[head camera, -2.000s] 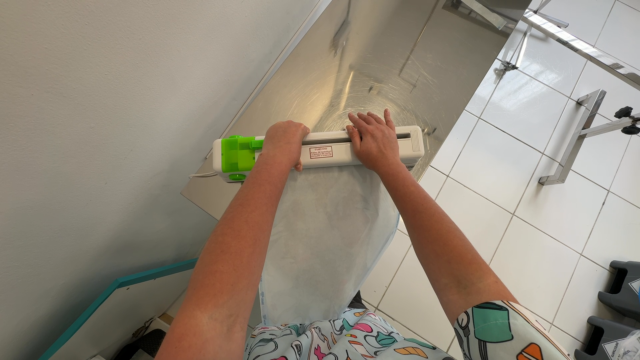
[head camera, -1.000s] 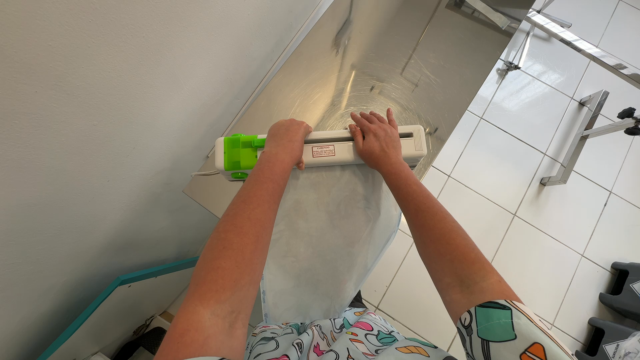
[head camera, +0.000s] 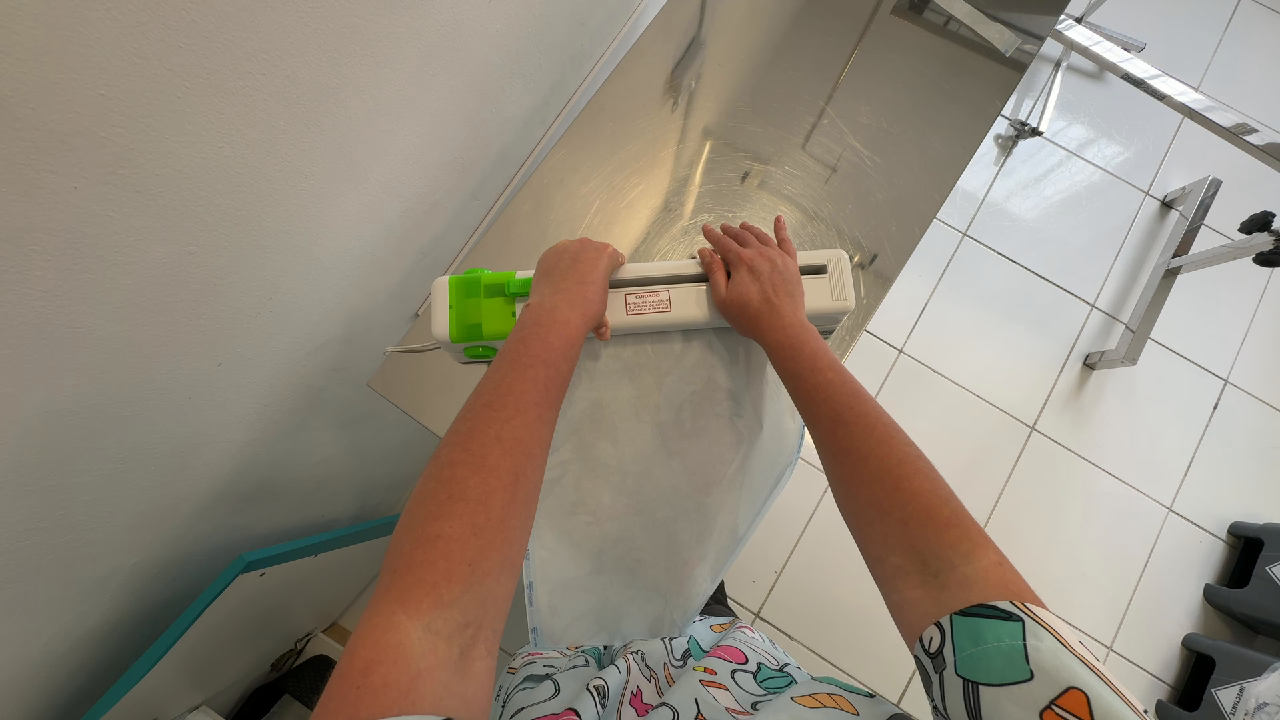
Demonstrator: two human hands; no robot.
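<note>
A white and green heat sealer [head camera: 650, 305] lies across a stainless steel table, its cord leaving the left end. My left hand [head camera: 577, 285] grips the bar just right of the green part, thumb at the front edge. My right hand [head camera: 757, 280] rests on the bar's right half, palm down, fingers spread over the slot. Between my forearms a wide translucent sterilization pouch [head camera: 660, 470] runs from under the bar down to my patterned clothing. Its far end is hidden by the sealer.
The scratched steel tabletop [head camera: 780, 160] meets a grey wall [head camera: 250, 200] at left. A teal-edged panel [head camera: 240, 570] stands lower left. Metal frame legs [head camera: 1155, 280] stand on the white tiled floor [head camera: 1100, 450] at right, with dark grey plastic objects [head camera: 1250, 580] at the lower right edge.
</note>
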